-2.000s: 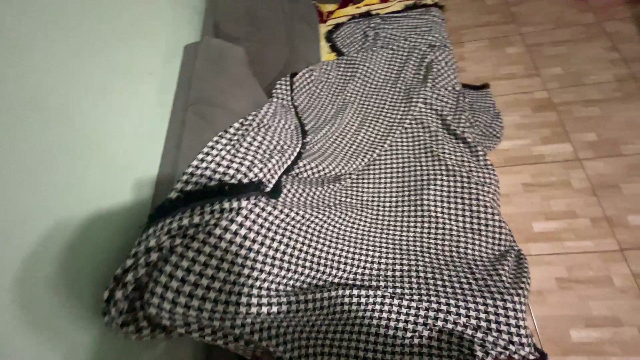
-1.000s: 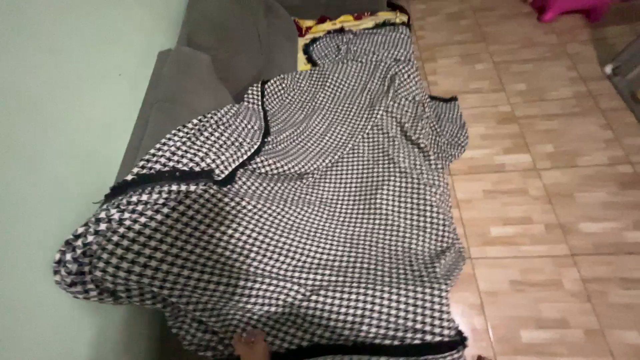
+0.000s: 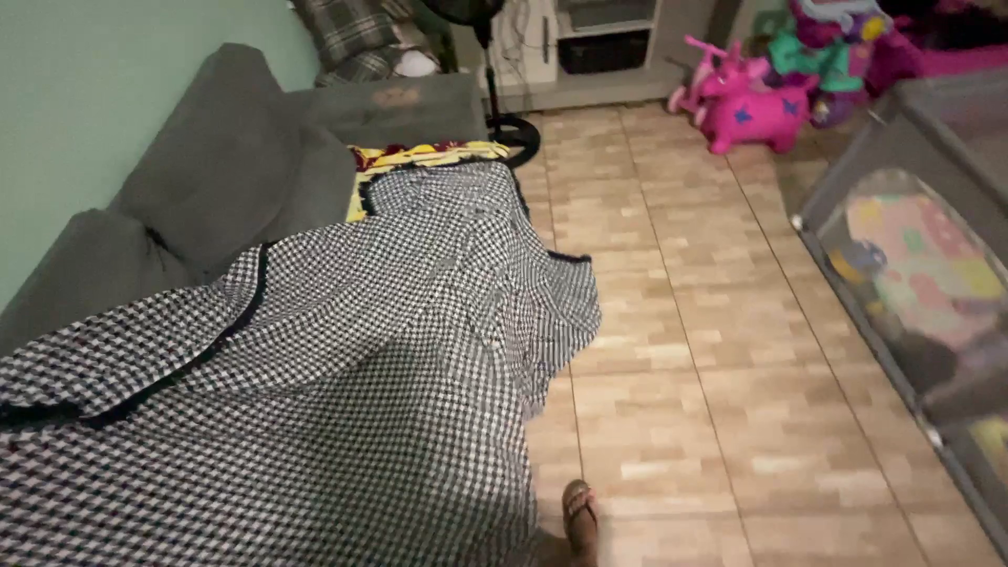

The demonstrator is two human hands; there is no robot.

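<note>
A black-and-white houndstooth blanket [image 3: 378, 346] with a dark fringed edge is spread over the seat of a grey sofa [image 3: 213, 157], wrinkled, with one corner hanging over the side toward the floor. At its far end a yellow and dark red patterned cloth [image 3: 425, 154] shows from underneath. Neither my left hand nor my right hand is in the picture, so what they hold or touch is hidden.
My foot in a flip-flop [image 3: 580, 512] stands on the tiled floor [image 3: 669, 346] beside the blanket. Ahead are a pedestal fan's base [image 3: 516, 142], a TV cabinet [image 3: 583, 87] and a pink animal toy [image 3: 752, 106]. A grey playpen [image 3: 858, 331] is at the right.
The view has swung up and to the right. A hand at the blanket's near edge one second ago is out of view, as is that near fringed edge.
</note>
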